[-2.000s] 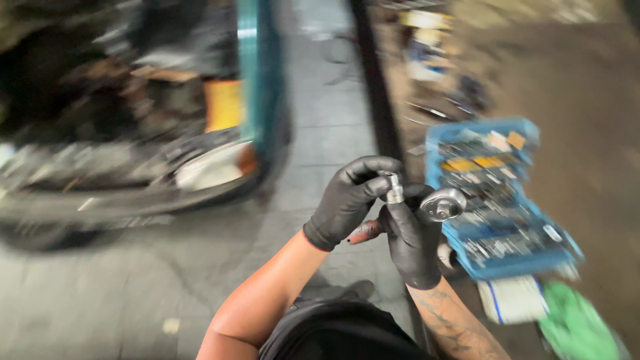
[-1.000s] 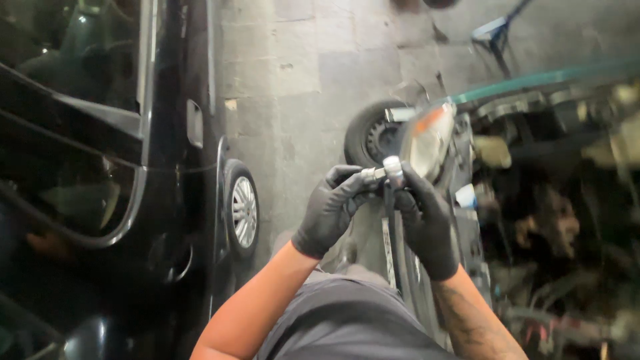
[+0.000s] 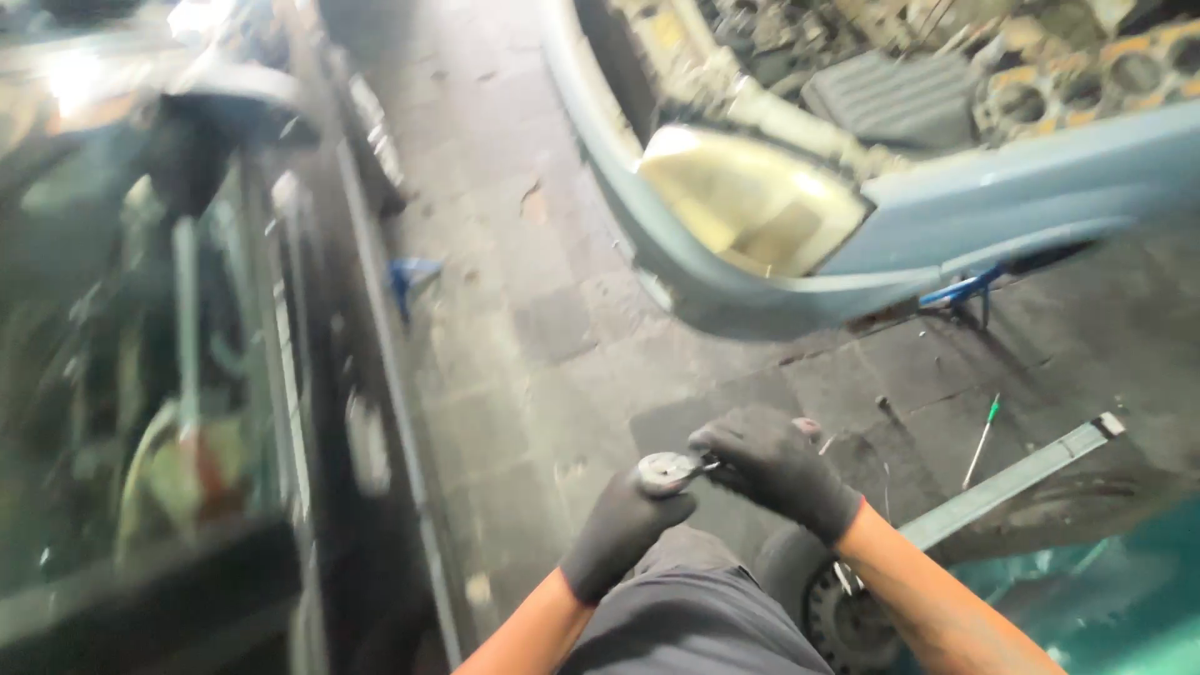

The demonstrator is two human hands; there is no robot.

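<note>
Both hands wear black gloves and meet in front of my waist, at the lower middle of the view. My left hand (image 3: 623,534) closes around the round metal head of a ratchet wrench (image 3: 666,472). Gripping the same tool just behind its head is my right hand (image 3: 783,469), which hides most of the handle. Whether a socket sits on the ratchet cannot be made out.
A dark car (image 3: 347,375) runs along the left. Ahead on the right is a light blue car front (image 3: 769,300) with a headlight (image 3: 750,202) and exposed engine block (image 3: 1078,89). A screwdriver (image 3: 982,441), metal bar (image 3: 1012,478) and wheel (image 3: 844,609) lie lower right.
The view has swung strongly, from the blue tool case past the dark car to the light blue car front. Both hands stay together at the tool; its round head now lies at my left hand.
</note>
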